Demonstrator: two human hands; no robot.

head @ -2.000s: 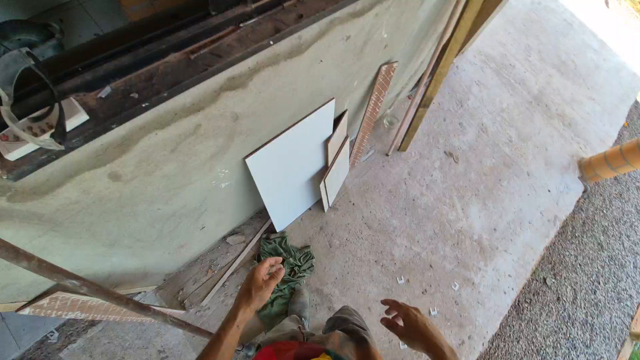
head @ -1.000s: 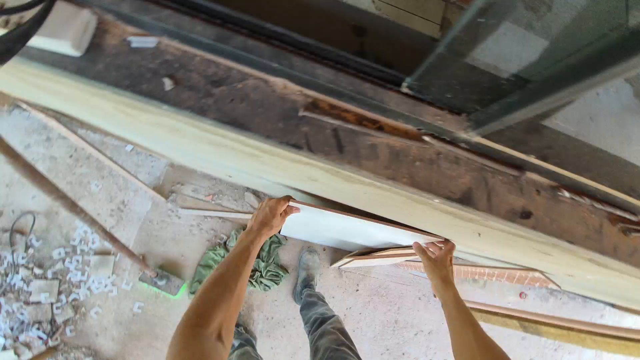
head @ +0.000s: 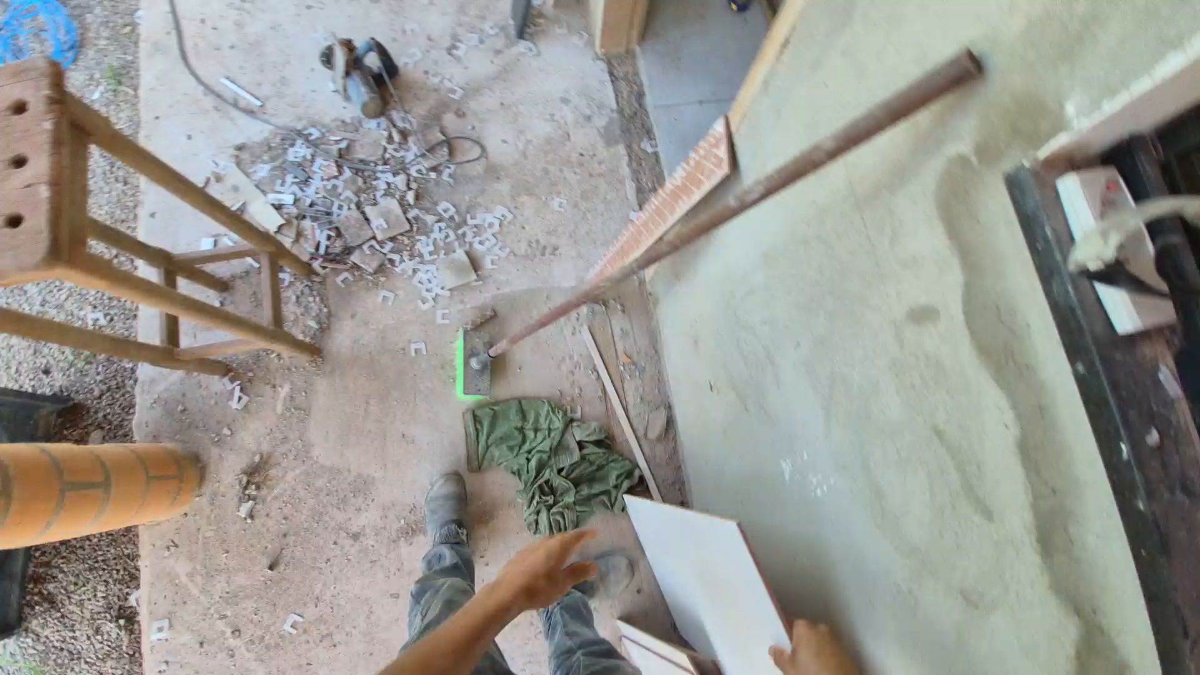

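Note:
At the bottom right, my right hand (head: 814, 649) grips the edge of a large white tile (head: 708, 572) that stands tilted near the wall. My left hand (head: 548, 570) is off the tile, its fingers apart and nothing in it, above my legs and shoe. More cut tile pieces (head: 656, 647) stand beside the large tile, partly cut off by the frame edge. A crumpled green cloth (head: 553, 459) lies on the floor ahead of my feet. Just past it rests a push broom head (head: 476, 364) with green bristles, its long handle leaning on the wall.
A wooden stool (head: 70, 178) stands at the left near an orange round column (head: 94, 492). An angle grinder (head: 361, 75) with a cord lies beyond scattered tile spacers and broken tile (head: 384, 217). A tile strip (head: 670, 206) and a thin strip (head: 622, 412) lie along the wall (head: 825, 356).
Both hands held the tile's top edge one second ago; my left hand has let go of it. The view has swung strongly toward the broom and debris.

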